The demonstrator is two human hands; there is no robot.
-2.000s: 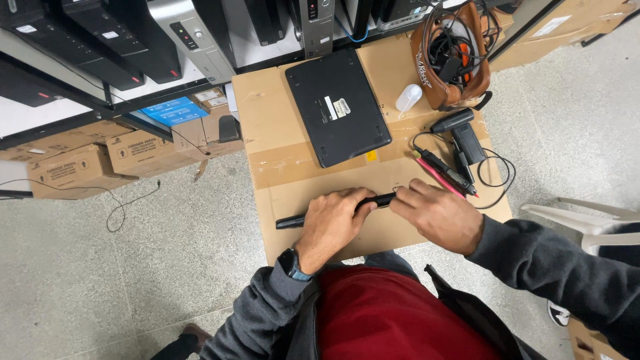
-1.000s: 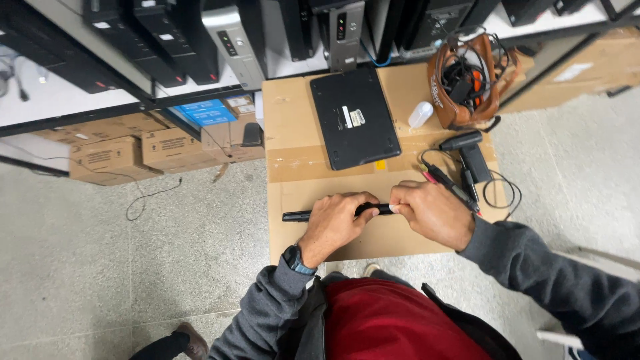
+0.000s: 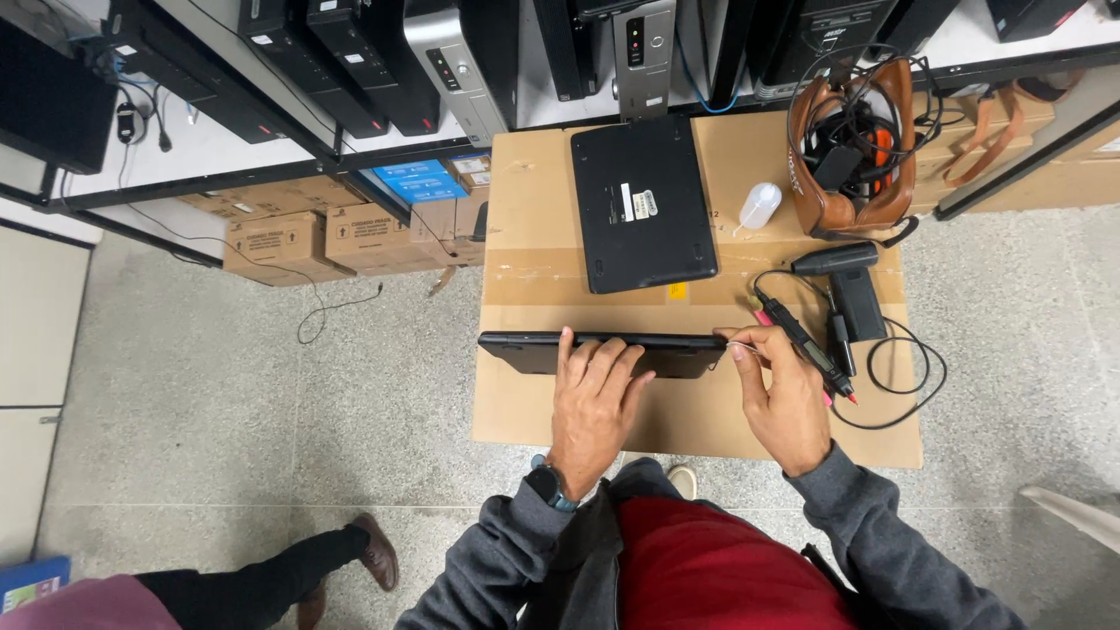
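A black laptop stands tilted on its edge on a cardboard box. My left hand lies with spread fingers across its near face, fingertips over the upper edge. At the laptop's right corner my right hand pinches a thin, light-coloured strip or wire between thumb and fingers. Beyond my hands, a second black laptop lies flat, its labelled underside up. To the right of my right hand are a pen-shaped electronic tool with a red tip, a black handheld device and a small white bottle.
A brown leather bag full of cables stands at the box's back right corner. Computer towers line the shelf behind. A loose cable curls at the right. Another person's leg is at lower left; cartons sit under the shelf.
The laptop under my hands now shows its broad near face, where earlier mostly a narrow dark edge showed. My left fingers have spread flat on it; my right hand has moved away from the left.
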